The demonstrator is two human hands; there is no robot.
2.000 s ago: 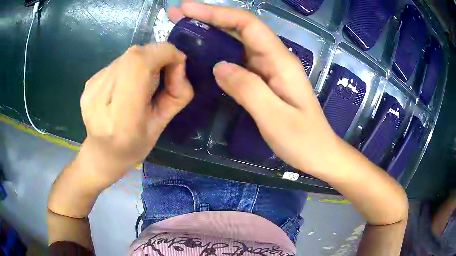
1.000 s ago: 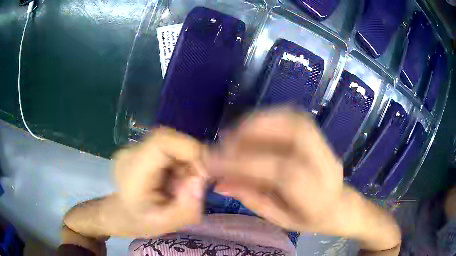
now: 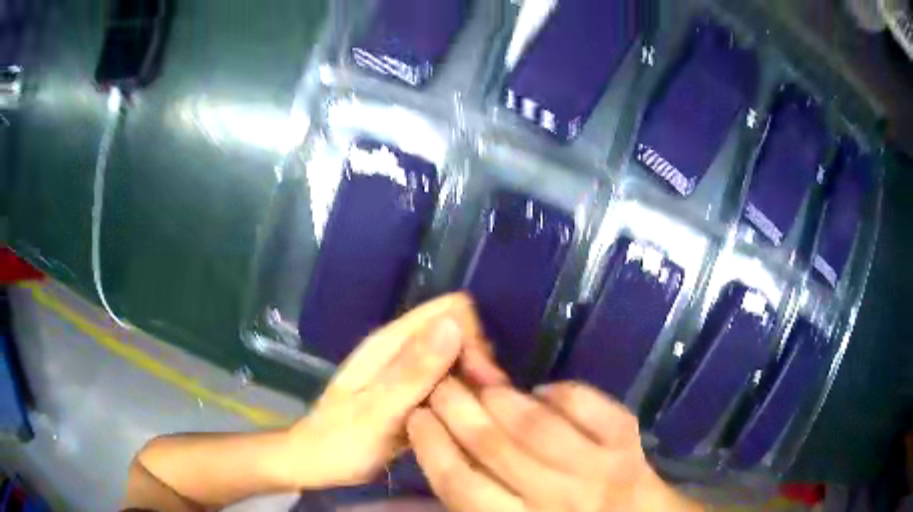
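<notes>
Purple phone cases lie in the pockets of a clear blister tray (image 3: 526, 165), in two rows. The leftmost near case (image 3: 368, 250) and the one beside it (image 3: 521, 275) lie just beyond my hands. My left hand (image 3: 395, 385) and my right hand (image 3: 531, 440) are together above the tray's near edge, fingers touching. The fingers are blurred and overlap, so I cannot tell whether something small is between them. A white paper label (image 3: 322, 185) shows at the left of the leftmost near case.
A black smartphone (image 3: 133, 40) lies on the green surface (image 3: 200, 220) at the upper left, with a white cable (image 3: 98, 220) running toward the near edge. Grey floor with a yellow line (image 3: 150, 358) shows at the lower left.
The case that my hands held two seconds ago lies in its pocket. My hands have drawn back toward me and are together. The view has shifted, showing more of the far row and the smartphone.
</notes>
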